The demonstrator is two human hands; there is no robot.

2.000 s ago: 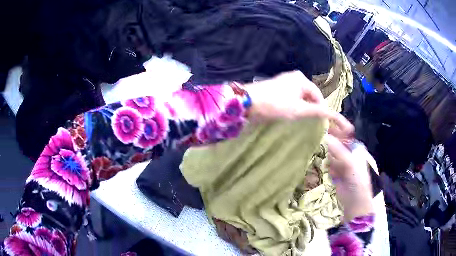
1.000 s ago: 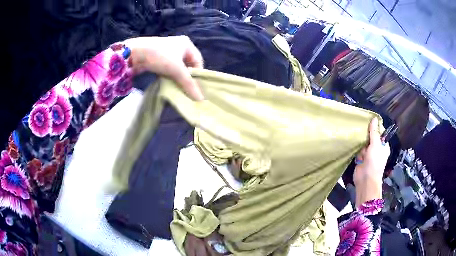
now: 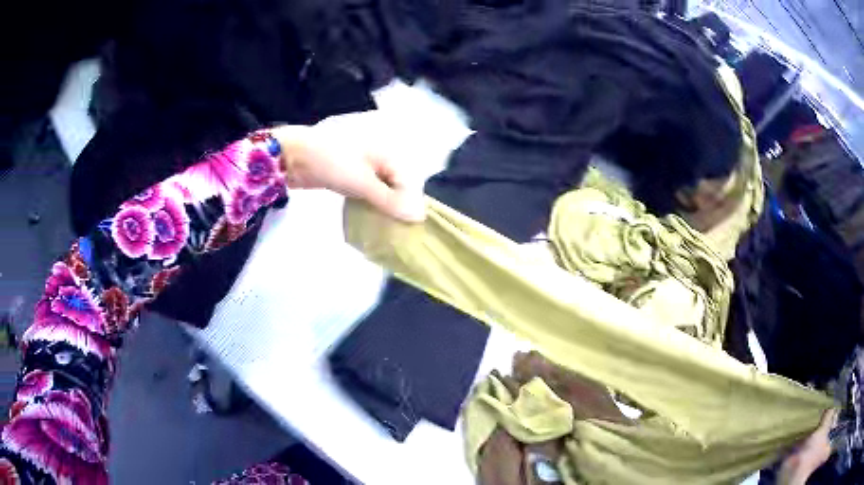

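A yellow-green garment [image 3: 578, 322] with brown panels has a long narrow part pulled straight between my hands. My left hand [image 3: 355, 178] pinches one end of this part at the centre left. My right hand [image 3: 808, 455] grips the other end at the lower right, partly cut off by the picture's edge. I cannot see snips in it. The rest of the garment lies crumpled in folds above and below the stretched part, with a brown panel [image 3: 559, 384] and a small white tag near the bottom.
The white table [image 3: 284, 379] has a curved edge at the lower left. Dark cloth [image 3: 417, 350] lies on it under the work, and a large dark heap [image 3: 568, 76] fills the back. Another yellow-green strip [image 3: 748, 180] hangs over the heap at the right. Hanging garments show at far right.
The stretched part now slants down to the right and is narrower. My right hand has moved down to the lower right corner; my left hand sits lower in the picture. The view has shifted.
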